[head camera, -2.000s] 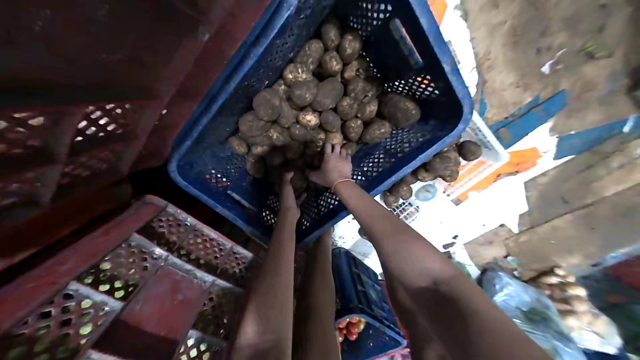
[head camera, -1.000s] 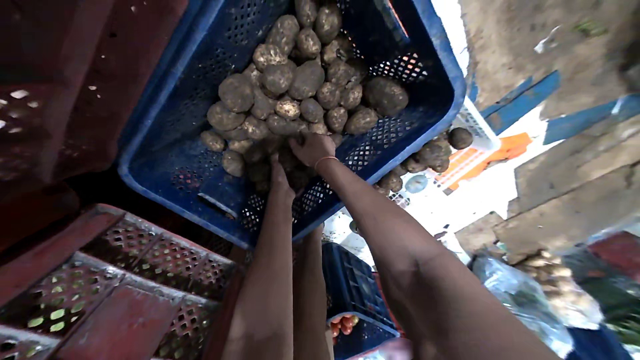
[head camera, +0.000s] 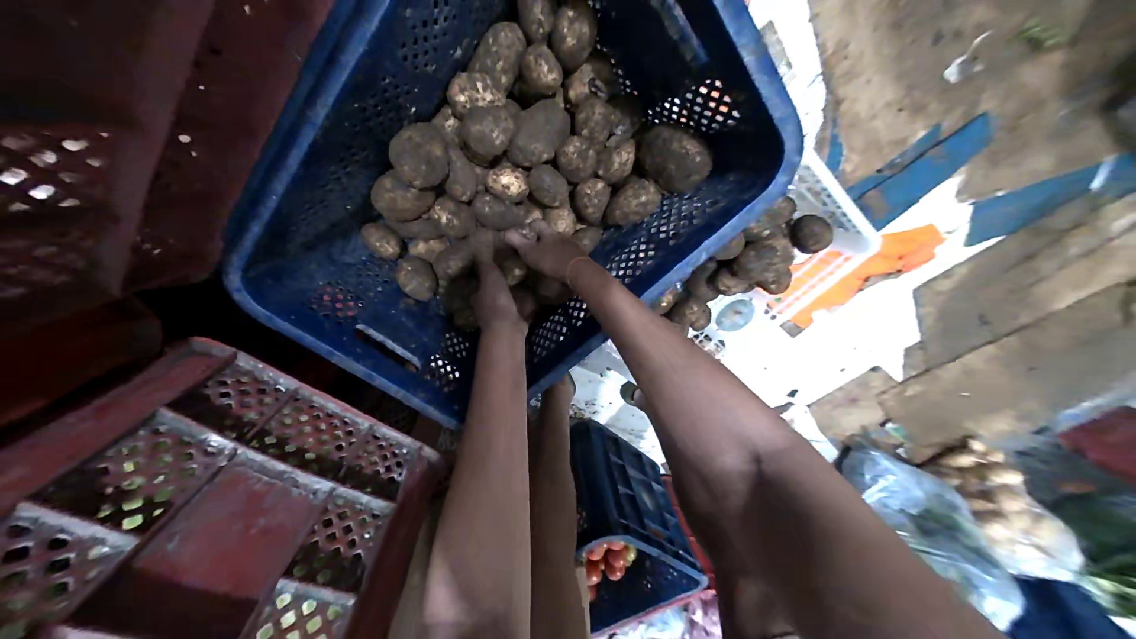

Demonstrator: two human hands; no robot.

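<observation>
A large blue plastic crate [head camera: 293,293] with perforated walls fills the upper middle, tilted in view. Soil-covered potatoes [head camera: 538,133] are heaped inside it. Both of my hands reach into the near part of the heap. My left hand [head camera: 493,288] touches potatoes with its fingers among them, partly hidden. Close beside it on the right, my right hand [head camera: 546,251], with a thin band at the wrist, rests against potatoes too. Whether either hand grips one cannot be made out.
Red plastic crates [head camera: 222,524] stand at the left. More potatoes [head camera: 763,257] lie by a white basket [head camera: 839,209] right of the blue crate. Below is a dark blue crate [head camera: 635,497] with tomatoes [head camera: 608,564]. Plastic bags [head camera: 923,515] lie at lower right.
The view has shifted closer to the blue crate. Both hands remain among the potatoes at the near part of the heap.
</observation>
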